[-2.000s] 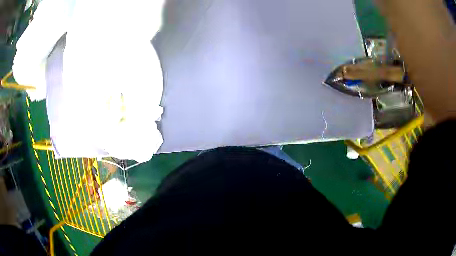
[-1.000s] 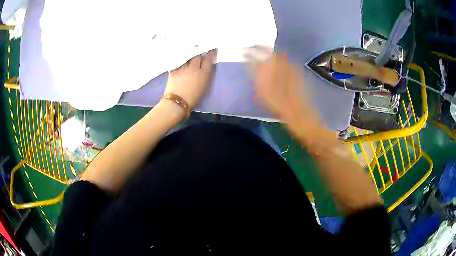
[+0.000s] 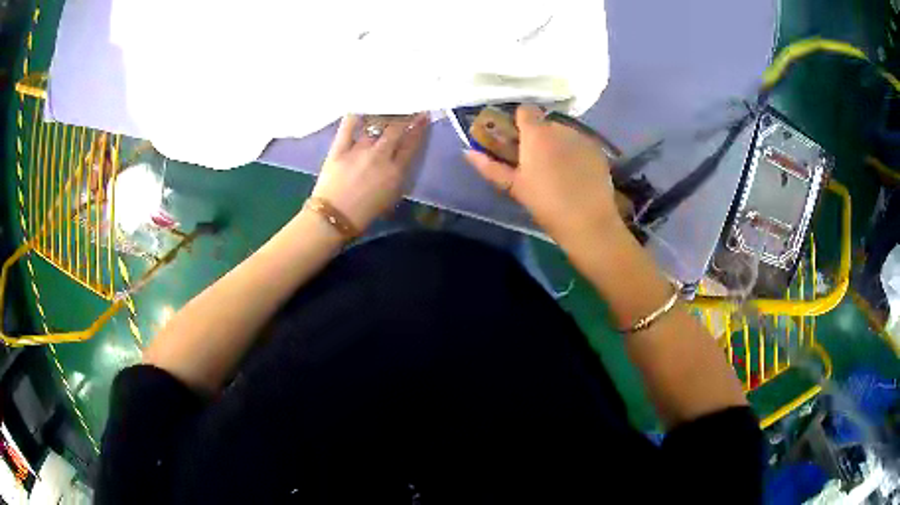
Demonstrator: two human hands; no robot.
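Note:
A bright white garment piece (image 3: 326,69) lies over the left and middle of the lilac pressing table (image 3: 681,59). My right hand (image 3: 553,163) is closed around the wooden handle of the steam iron (image 3: 496,135), at the near edge of the cloth. The iron's body is mostly hidden by my hand, and its tip points left. My left hand (image 3: 367,168) lies at the near edge of the cloth, left of the iron, fingers on or just under the edge; whether it pinches the cloth is hard to tell.
The silver iron rest (image 3: 780,197) with two reddish strips stands at the table's right edge. A yellow wire cart (image 3: 775,306) is below it. Another yellow wire cart (image 3: 69,212) with a white bundle near it stands at the left. A dark cord runs from the iron to the right.
The iron has left its rest and is now in my right hand at the cloth's near edge. The white cloth reaches farther right. My left hand remains at its edge.

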